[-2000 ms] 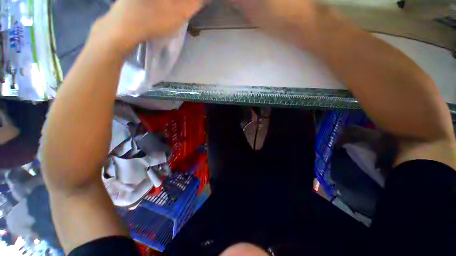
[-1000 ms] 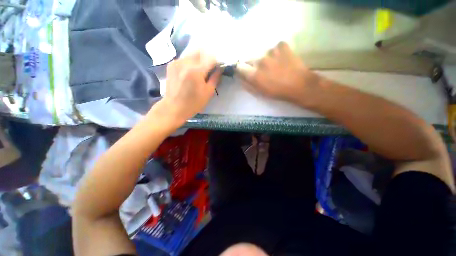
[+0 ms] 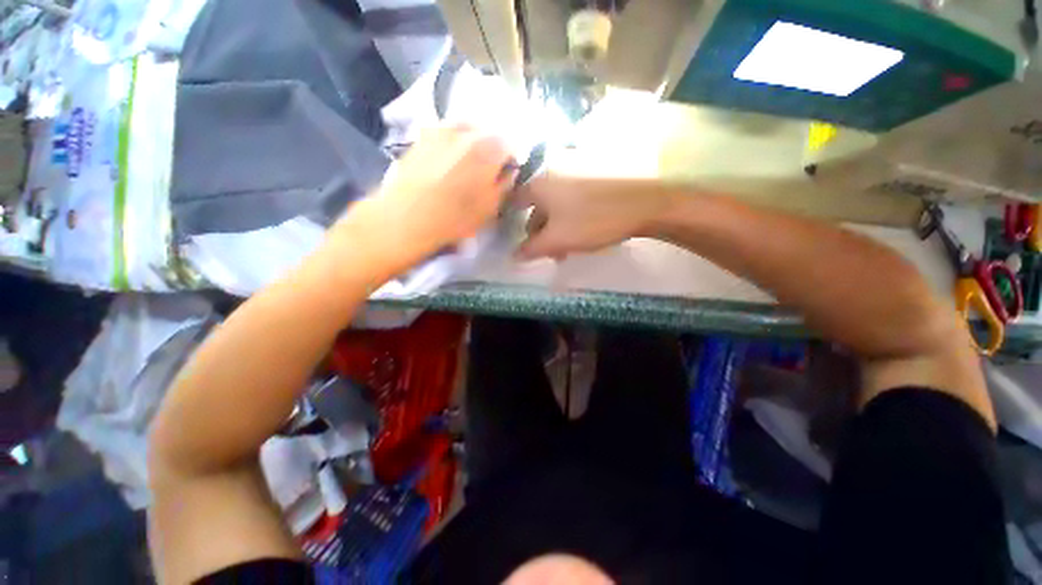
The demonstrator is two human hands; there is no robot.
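Observation:
A light grey cut piece (image 3: 432, 272) lies under and around my left hand at the needle area. My left hand (image 3: 455, 181) is closed on this cloth, its fingertips at a small dark piece (image 3: 531, 163). My right hand (image 3: 580, 215) is just right of it, palm down with fingers curled at the cloth's edge; whether it grips anything is unclear. The presser foot and needle are lost in the lamp's glare. Dark grey cut pieces (image 3: 257, 143) lie draped at the left.
A control panel (image 3: 851, 63) with a lit screen overhangs at upper right. Orange-handled scissors (image 3: 980, 306) and red-handled ones (image 3: 1002, 286) lie at the right table edge. A plastic bag (image 3: 101, 171) lies at far left. Blue crates (image 3: 714, 411) and a red bag (image 3: 406, 394) are below the table.
The view has shifted, bringing the panel and scissors into sight. My hands came down to the needle area; since then my right hand has turned, its fingers lower, nearer the table edge.

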